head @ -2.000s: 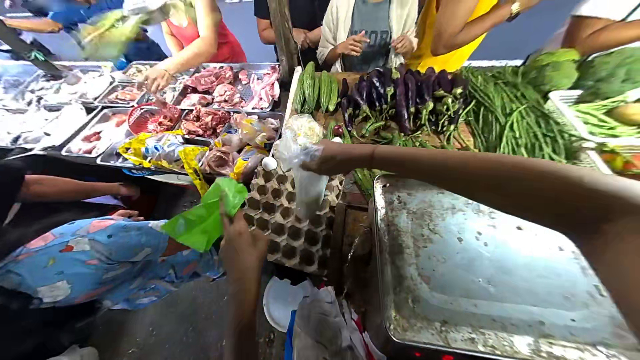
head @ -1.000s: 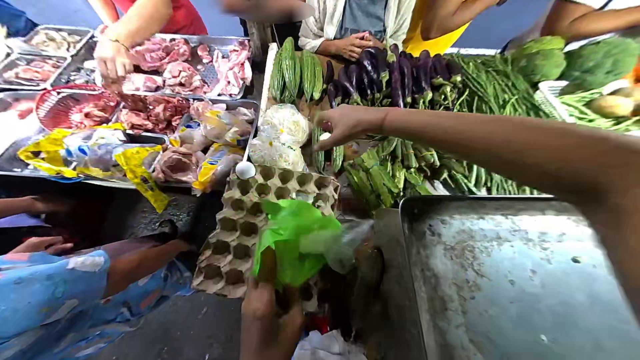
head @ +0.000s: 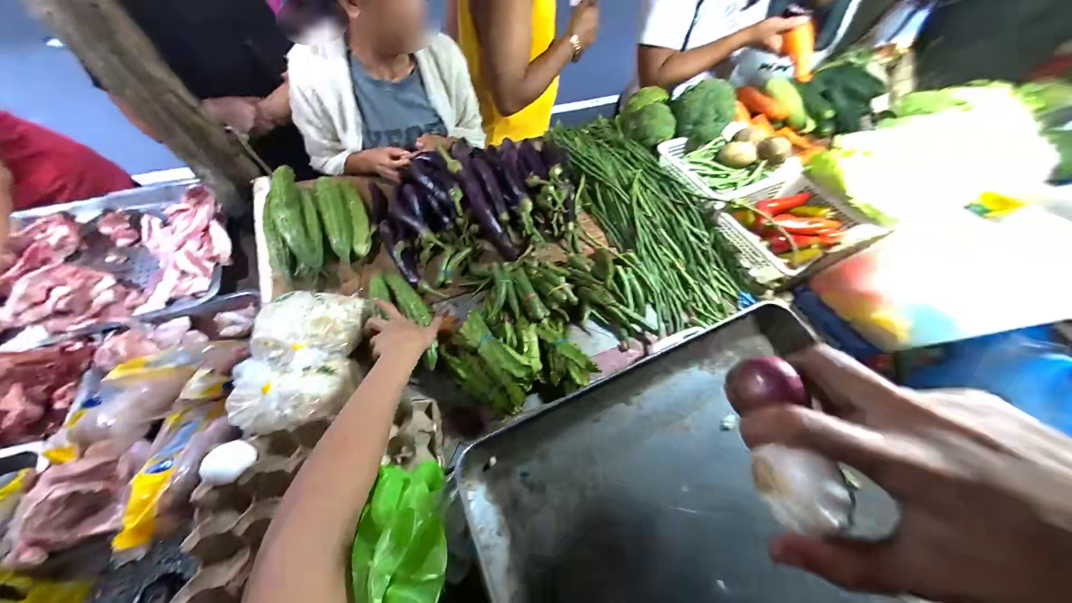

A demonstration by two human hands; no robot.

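My left hand (head: pixel 400 333) reaches forward, fingers spread, beside small green gourds (head: pixel 406 301) and clear bags of shredded white vegetable (head: pixel 297 360); contact is unclear. A bright green plastic bag (head: pixel 402 536) lies alongside my left forearm; what holds it is hidden. At right, my right hand (head: pixel 804 452), blurred, grips a red onion (head: pixel 764 383) and a pale bulb-like thing (head: pixel 802 486) above a metal tray (head: pixel 603 477). Bundled green vegetables (head: pixel 511 352), eggplants (head: pixel 477 197) and long beans (head: pixel 662 234) lie beyond my hands.
Raw meat fills trays (head: pixel 188 301) at left. An egg carton (head: pixel 226 523) with a white ladle or egg-like object (head: pixel 228 462) is near my left arm. A chili basket (head: pixel 758 260) stands at back right. Several people stand behind the stall; one holds a carrot (head: pixel 800 46).
My left hand has moved forward from the green bag's place to the vegetables. My right hand has drawn back from the white bags to above the metal tray, now with the onion. The view has turned right.
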